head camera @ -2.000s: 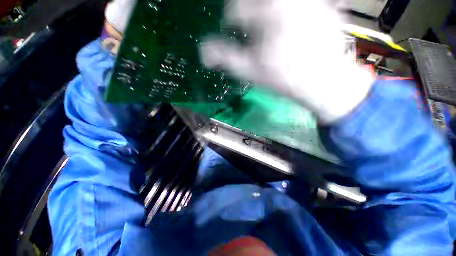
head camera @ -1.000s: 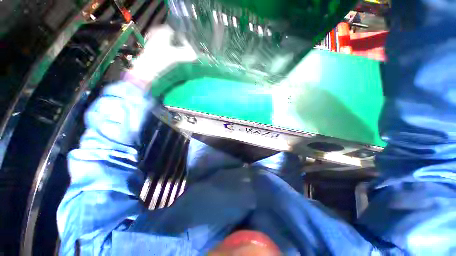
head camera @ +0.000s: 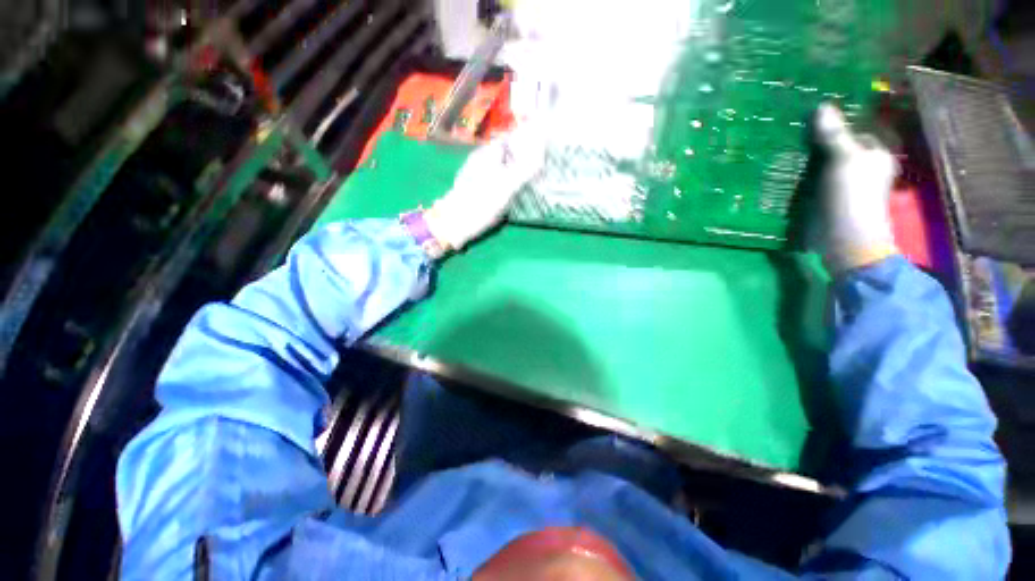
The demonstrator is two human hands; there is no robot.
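Note:
A large green circuit board (head camera: 726, 170) with a bright, washed-out left half is at the top centre, over the far part of the green bench top (head camera: 590, 329). My left hand (head camera: 488, 187), in a white glove with a purple band at the wrist, holds the board's left edge. My right hand (head camera: 859, 199), also white-gloved, is at the board's right edge with a finger extended along it. The board's far edge is cut off by the frame's top.
A red surface (head camera: 397, 108) with small parts lies behind the bench at left; more red shows at right. Dark racks with curved-looking metal rails (head camera: 108, 352) stand at left. A grey grated panel (head camera: 987, 159) stands at far right.
The board, raised and blurred before, is now lower and farther from my body. My right hand, hidden one second ago, now shows at its right edge. More of the bench top shows.

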